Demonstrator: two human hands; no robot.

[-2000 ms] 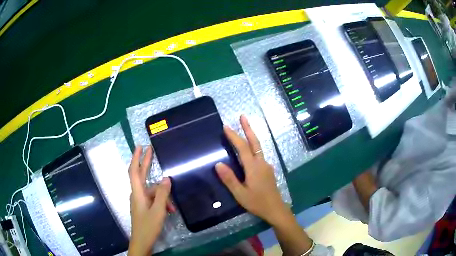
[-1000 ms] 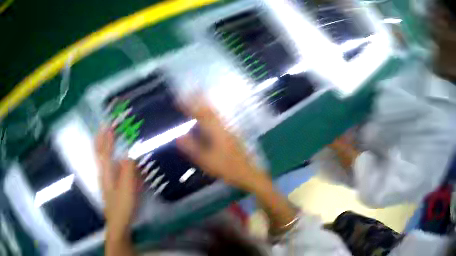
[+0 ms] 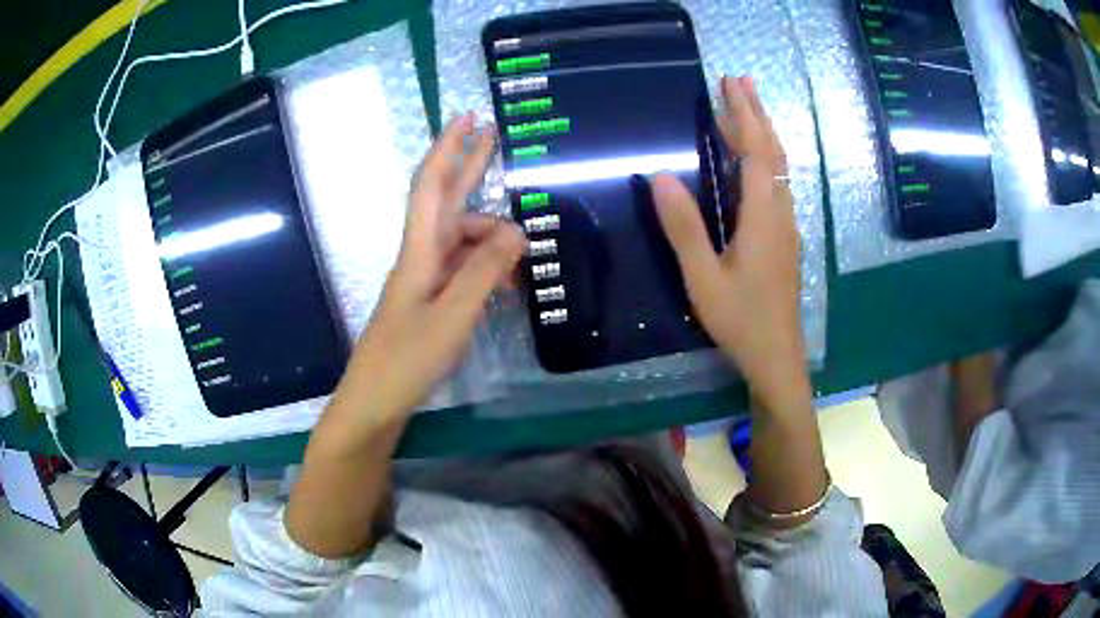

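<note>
The tablet under test lies screen up on a bubble wrap sheet. Its screen shows the test menu, rows of small green and white text down the left side. My left hand is at the tablet's left edge, thumb and forefinger close together beside the rows; whether they touch the screen is unclear. My right hand is at the right edge, fingers spread, thumb over the screen. It grips nothing.
Another tablet showing a menu lies at left on white paper, near a blue pen and a power strip. More tablets lie at right. A USB cable is at top left. A person's sleeve is at lower right.
The view has shifted and steadied. The middle tablet's screen went from black with an orange block to the menu rows. My left fingertips have come closer together at its left edge.
</note>
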